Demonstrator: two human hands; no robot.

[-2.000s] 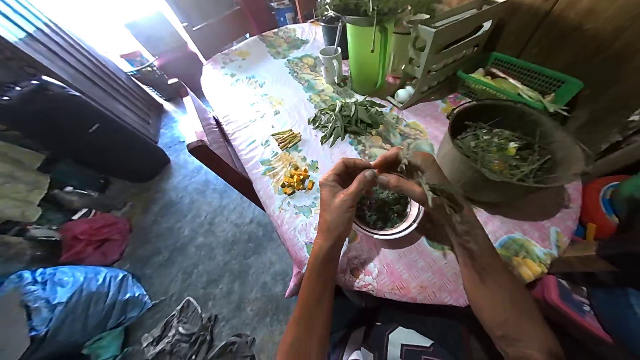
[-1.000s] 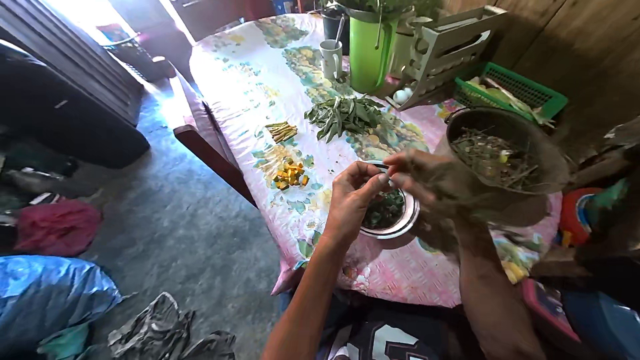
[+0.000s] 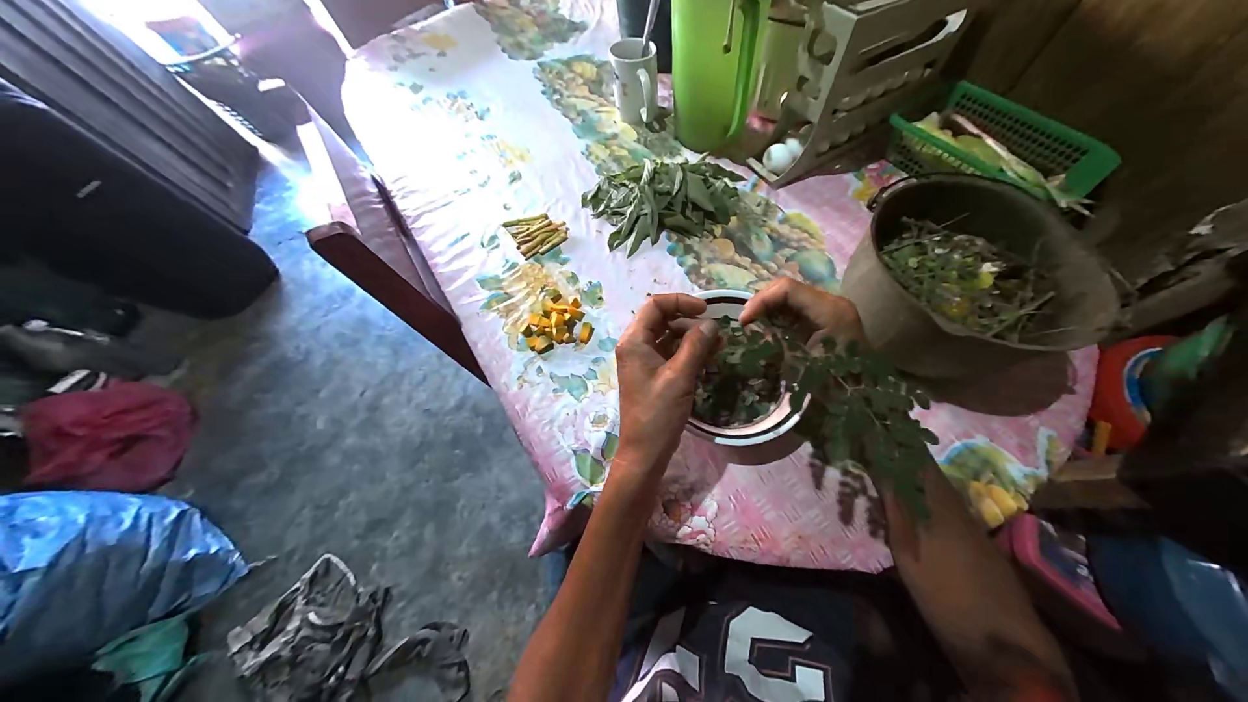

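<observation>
Over a white enamel bowl with small green leaves inside, my right hand holds a leafy green sprig that hangs down over its wrist and forearm. My left hand is at the bowl's left side, thumb and fingertips pinched together at the leaves; a small leaf seems to be between them. Beyond the bowl lie a pile of long green leaves, a small bunch of cut green stalks and chopped orange-yellow pieces on the flowered tablecloth.
A large metal pot with plant stems stands right of my right hand. Behind it is a green plastic basket. A green pitcher, a white mug and a slatted rack stand at the back. A chair is against the table's left edge.
My right hand has come back toward my left from the blur of a second ago, and the sprig now hangs to the right of the bowl.
</observation>
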